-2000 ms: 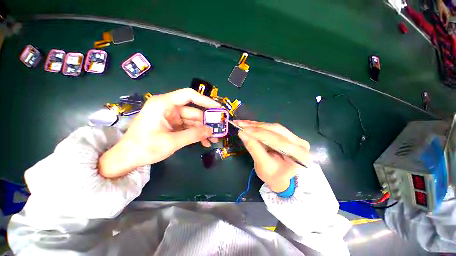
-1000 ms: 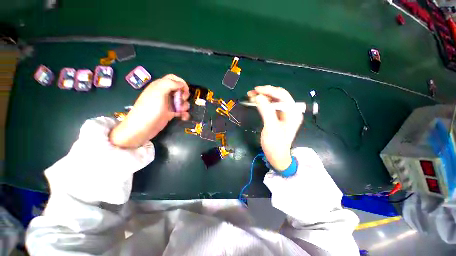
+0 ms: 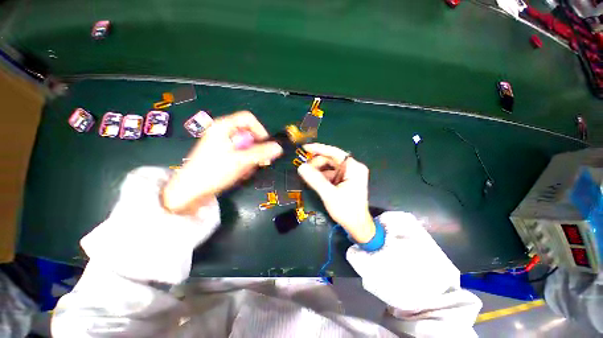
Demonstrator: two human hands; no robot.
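My left hand (image 3: 221, 162) is blurred and holds a pink-rimmed watch housing (image 3: 243, 138) between its fingers. A dark display screen module (image 3: 283, 140) with a blurred orange flex cable (image 3: 299, 135) is at its fingertips, towards my right hand. My right hand (image 3: 340, 188) has bent fingers beside another orange flex cable (image 3: 302, 157); a thin dark piece shows above its knuckles, and whether it grips anything is unclear. Below the hands lie more screen modules, one with a black screen (image 3: 286, 221). Another module (image 3: 311, 123) lies beyond my right hand.
Several pink-rimmed housings (image 3: 157, 123) and a grey screen module (image 3: 185, 94) lie at the left. A brown panel (image 3: 20, 158) stands at far left. A black wire (image 3: 423, 168) and a power supply (image 3: 555, 204) are at right. Two housings lie on the far belt.
The view has shifted, showing more of the left side. My hands have come together from apart. The pale tool seen in my right hand no longer shows clearly. A dark module now shows between the hands.
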